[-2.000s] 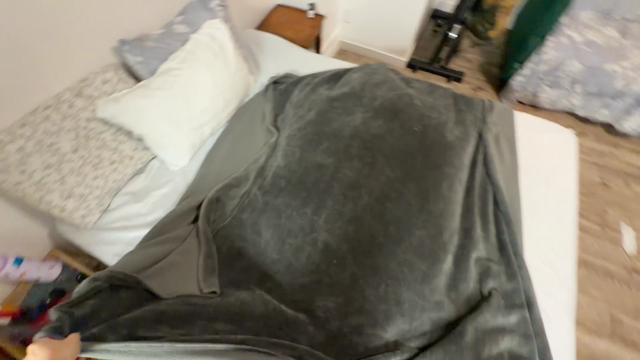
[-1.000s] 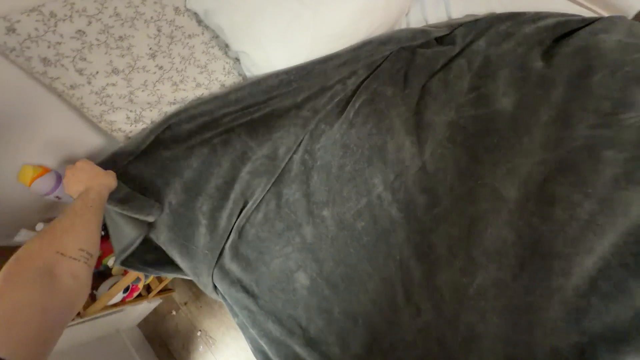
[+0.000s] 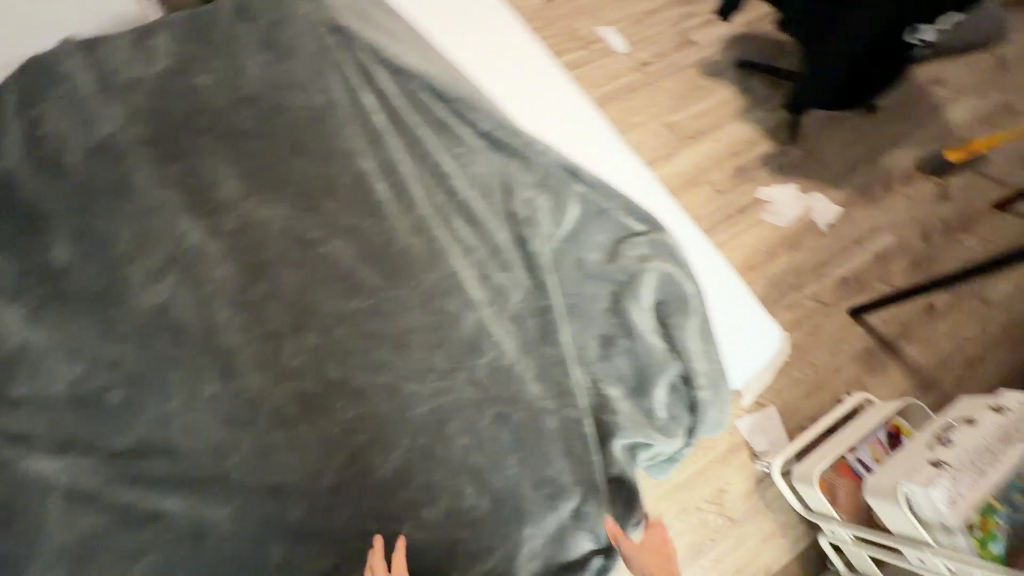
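A dark grey plush blanket lies over the bed, wrinkled and bunched near the bed's right corner. The white mattress shows along its right side. At the bottom edge, my left hand is over the blanket, two fingers visible and apart; the rest is cut off. My right hand is at the blanket's lower right edge, thumb and fingers against the fabric; whether it grips the cloth is unclear.
A white rolling cart with bins stands at the lower right. Crumpled white papers lie on the wood floor. A dark metal bar and a black draped item are at the right. A white pillow is at the upper left.
The view has swung toward the bed's right corner. My left hand, which gripped the blanket's corner by the patterned pillow, is now at the bottom edge. My right hand has come into view.
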